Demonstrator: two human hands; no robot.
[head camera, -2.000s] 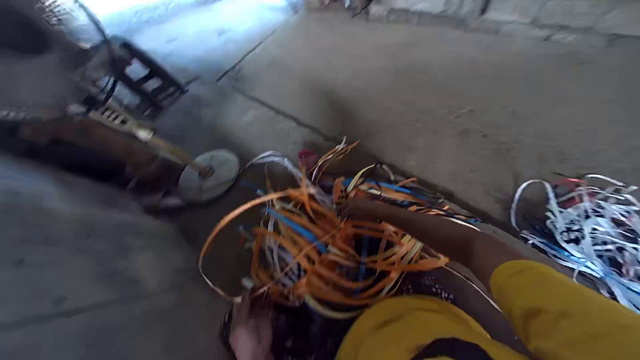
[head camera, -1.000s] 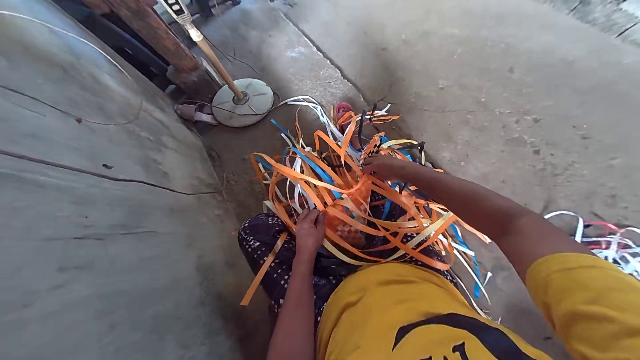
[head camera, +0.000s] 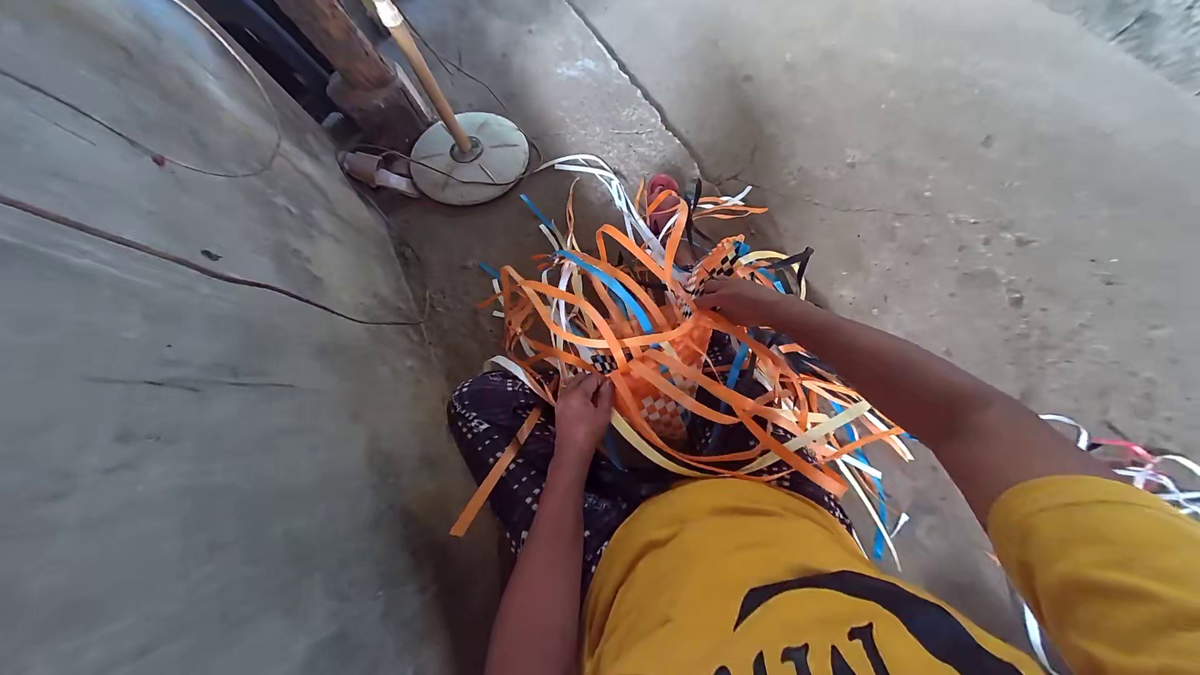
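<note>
A partly woven piece of plastic strapping (head camera: 662, 412), checked in orange and white with dark-checked parts, rests over my lap. Long loose orange, blue, white and cream straps (head camera: 600, 323) curl out all around it. My left hand (head camera: 583, 405) pinches an orange strap at the near left edge of the weave. At its upper right, my right hand (head camera: 739, 300) has its fingers on the weave beside a black-checked part; the fingertips are partly hidden among the straps, so its exact hold is unclear.
A grey wall (head camera: 206, 422) rises close on my left. A round stand base (head camera: 470, 157) with a pole stands ahead, a sandal (head camera: 377, 172) beside it and a thin cable across it. More white and red straps (head camera: 1148, 464) lie on the concrete floor (head camera: 937, 187) at the right.
The view has swung, bringing more of the wall and my lap into sight. My left hand, low at the bundle's near left two seconds ago, is now at the weave's edge. My right hand stays at its upper part.
</note>
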